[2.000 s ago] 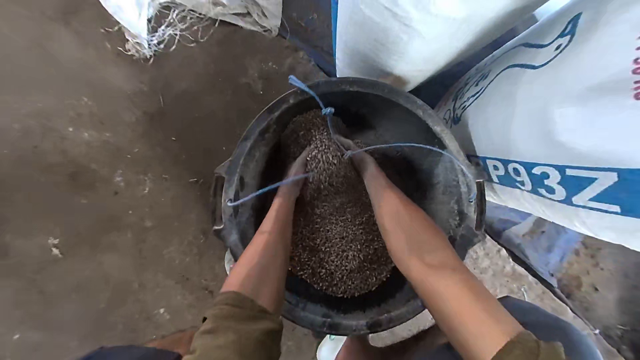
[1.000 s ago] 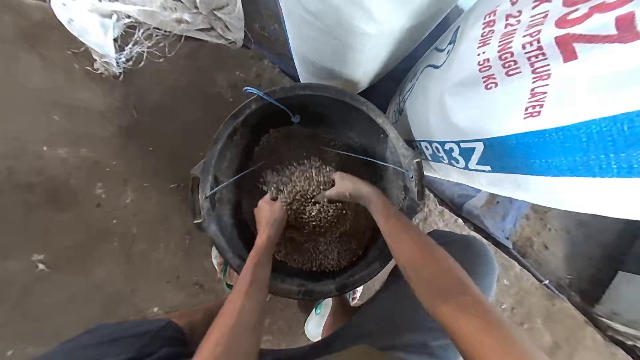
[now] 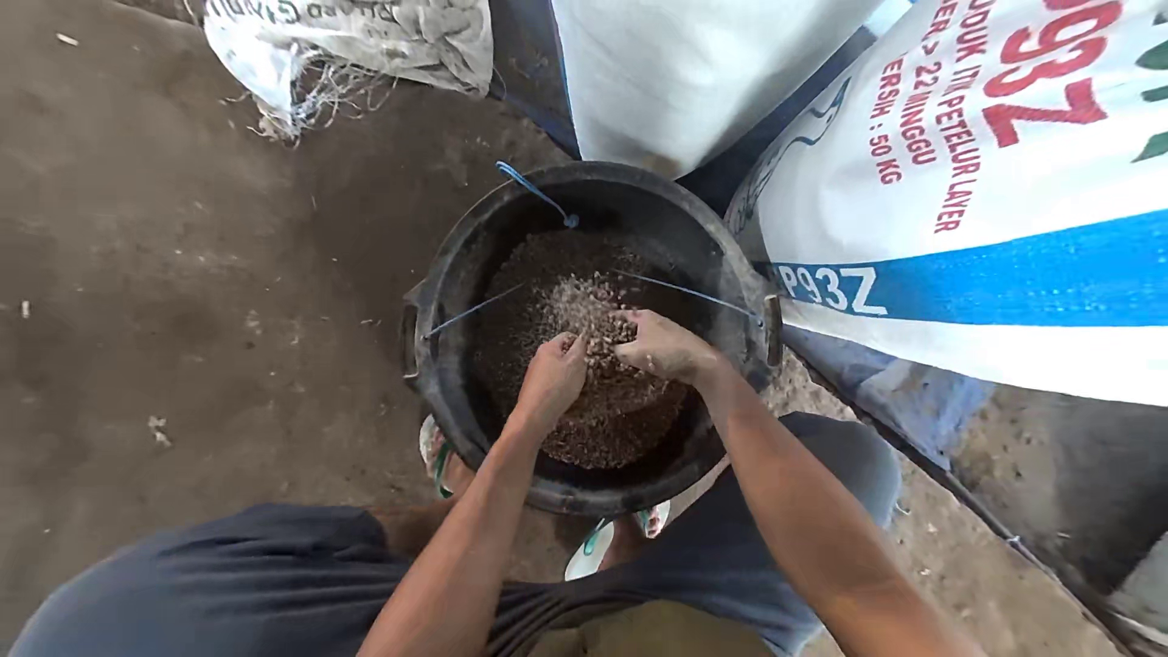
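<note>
A round black bucket with side handles stands between my feet, brown granular feed inside it. Over the middle of the feed, my left hand and my right hand are held close together, fingers curled, with loose grains around and between them. Grains at the fingers look blurred, as if falling. How much either hand holds cannot be told. A blue cord is knotted near the far rim, and thin strands of it run to both side handles.
A full white woven feed sack with a blue band leans at the right. Another white sack stands behind the bucket. A crumpled white sack with frayed threads lies at the upper left on the dirt floor.
Both hands have risen from deep at the sides of the feed to above its middle, with grains around the fingers. The view has shifted.
</note>
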